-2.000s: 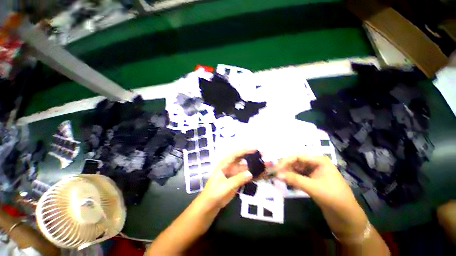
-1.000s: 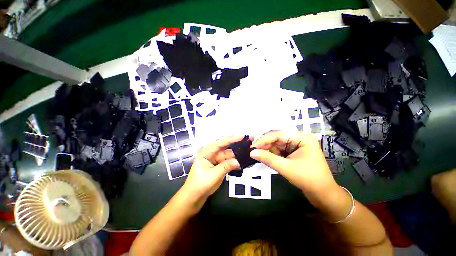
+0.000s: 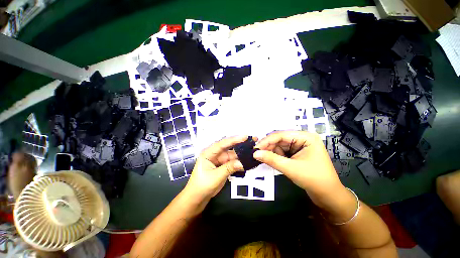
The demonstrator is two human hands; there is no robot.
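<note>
A small black plastic part is held upright between my hands at the centre. My left hand grips its left side with thumb and fingers. My right hand has its thumb and fingertips closed on its right edge. Whether an adhesive piece lies between the right fingertips cannot be told. A sticker sheet with dark squares lies left of my hands. White waste sheets lie behind them, and a white sheet with empty windows lies just below.
Heaps of black parts lie left and right. A black scrap pile and grey scraps lie on the sheets. A cream fan stands lower left, with another person's blurred hand behind it. A cardboard box is upper right.
The view has tilted down since the earliest frame. My hands have come together on the black part, my right fingertips now at its edge. Another person's hand has appeared behind the fan.
</note>
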